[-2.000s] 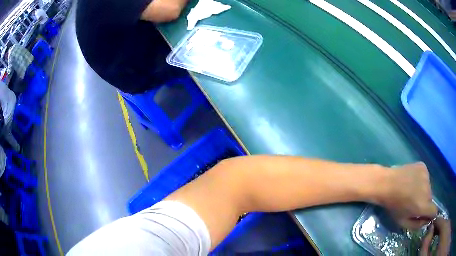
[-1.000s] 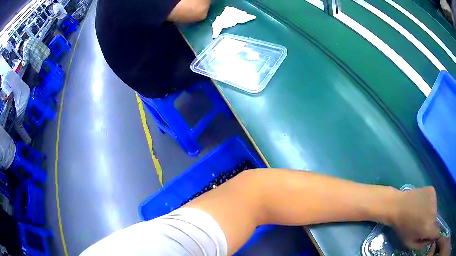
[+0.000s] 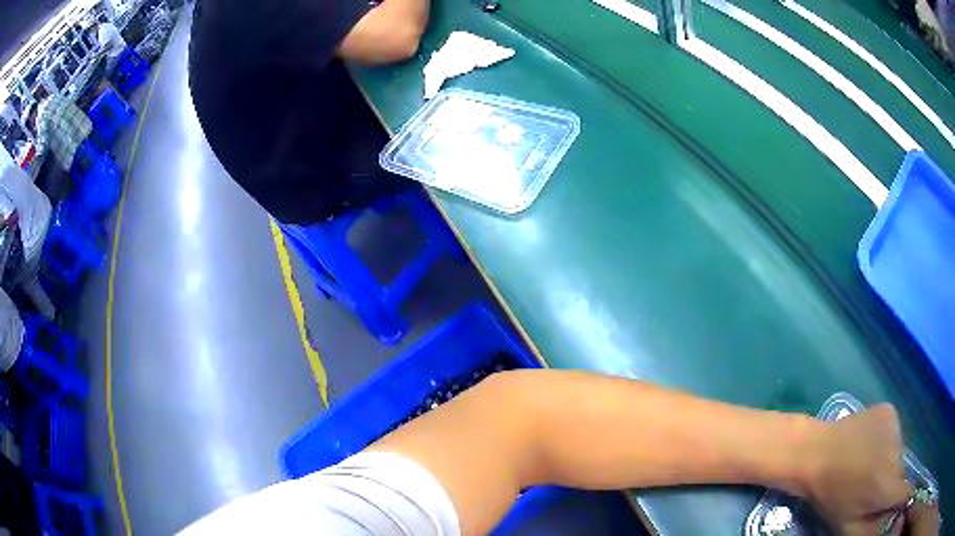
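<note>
My left hand (image 3: 857, 471) is at the lower right, over a clear plastic box (image 3: 776, 515) that holds small silvery pieces. Its fingers are bent down and partly hidden; what they hold, if anything, cannot be told. Of my right hand (image 3: 922, 517) only fingertips show at the lower right corner, close to the left fingertips. A small shiny bit shows between the two hands, too small to name.
A light-blue tray (image 3: 922, 251) lies at the right edge. A second clear box (image 3: 484, 150) and crumpled white tissue (image 3: 461, 58) lie near a seated person in black. A deep-blue bin (image 3: 377, 403) of black components stands below my forearm. Blue stool (image 3: 367, 262) beside the bench.
The view has shifted. My left hand stays over the clear box, and more of the box's far corner now shows beyond the hand. My right hand shows less than two seconds ago.
</note>
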